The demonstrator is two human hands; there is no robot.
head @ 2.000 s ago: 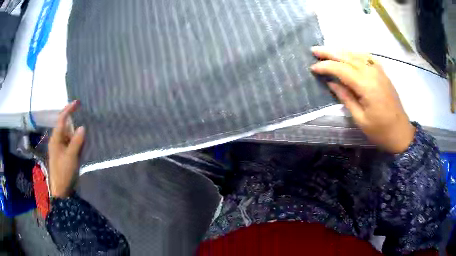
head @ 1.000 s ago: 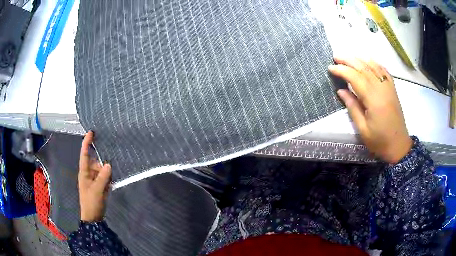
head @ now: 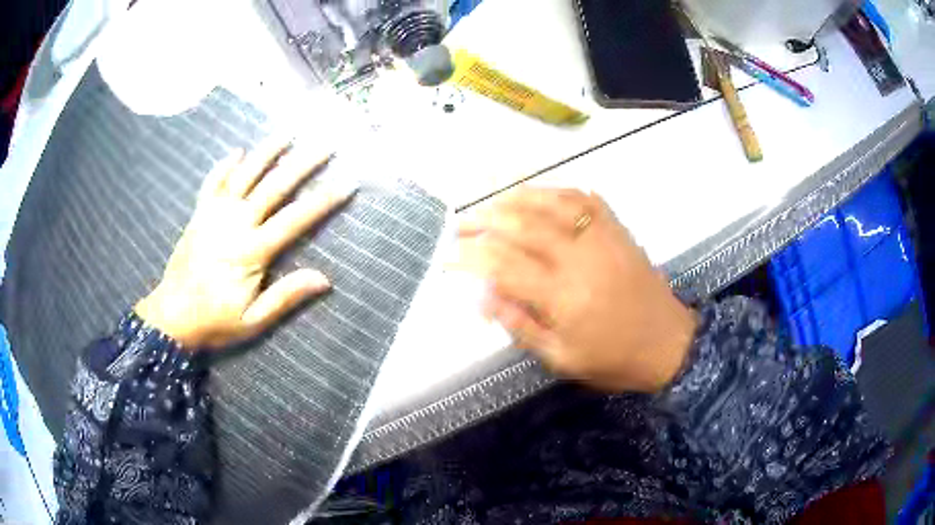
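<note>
The dark grey pinstripe garment panel (head: 343,349) lies on the white machine table at the left, with a thin white edge along its right side. My left hand (head: 251,246) lies flat on the panel, palm down, fingers apart, holding nothing. My right hand (head: 574,287) is just right of the panel's edge, over the white table, its fingers bent and blurred. Whether it pinches anything cannot be told. The sewing machine's needle area (head: 338,72) is beyond the panel, partly washed out by glare.
A yellow marking strip (head: 518,90), a black smartphone (head: 641,51), a tan wooden-handled tool (head: 740,118) and a pink and blue tool (head: 774,80) lie at the back. A tape measure (head: 718,261) follows the table's front edge. A blue crate (head: 846,267) is below right.
The view has swung to the right, showing the phone and tools. My left hand has moved from the panel's near left corner to flat on top of it. My right hand no longer touches its right corner.
</note>
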